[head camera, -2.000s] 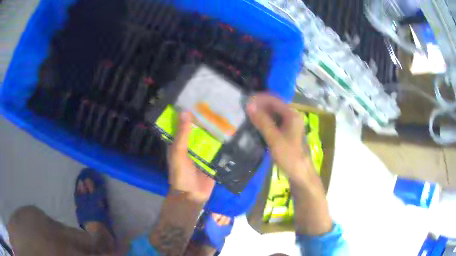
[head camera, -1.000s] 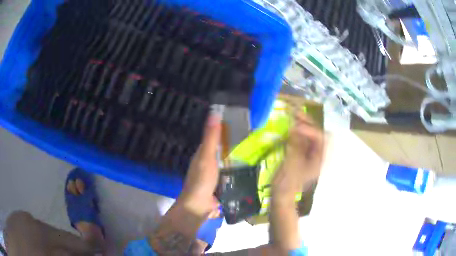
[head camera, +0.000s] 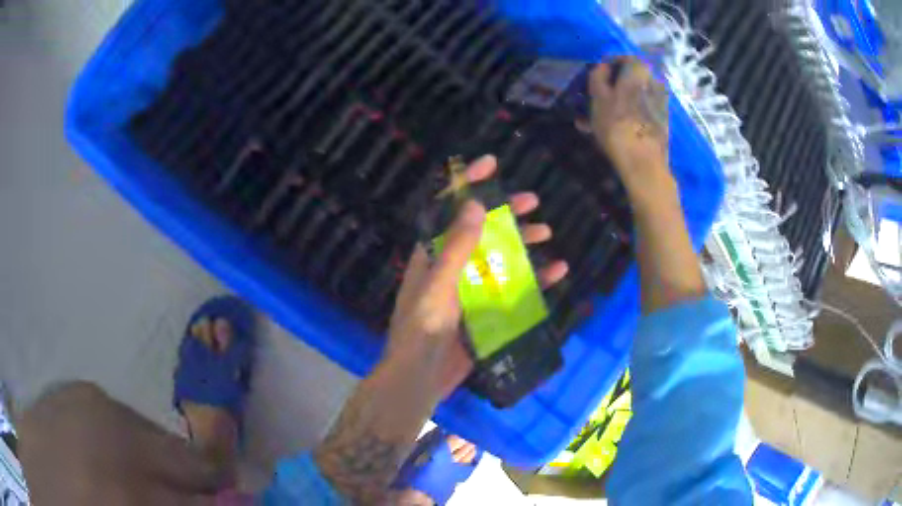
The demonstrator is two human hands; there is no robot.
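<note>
My left hand point(head camera: 430, 316) holds a black smartphone point(head camera: 521, 374) above the blue plastic tote point(head camera: 232, 282). The phone's open back faces up, and a lime-green battery point(head camera: 501, 296) fills its bay. My left thumb lies over the battery's edge, with fingertips showing past the far side. My right hand point(head camera: 628, 114) is at the tote's upper right, its fingers closed on another smartphone point(head camera: 546, 83), which shows a grey patch on its back. That phone is partly hidden by the hand. Dark phones stand on edge in rows inside the tote.
Below the tote's near right corner, lime-green packs point(head camera: 603, 440) show in the partly hidden battery carton. White charging cables point(head camera: 737, 178) and a connector strip point(head camera: 747, 282) run along the tote's right side. My sandalled feet point(head camera: 216, 356) are below the tote. Blue-and-white objects point(head camera: 781, 474) lie at lower right.
The battery, earlier in my right hand, now fills the bay of the phone in my left hand. My right hand has moved from the carton up into the tote and taken hold of another phone.
</note>
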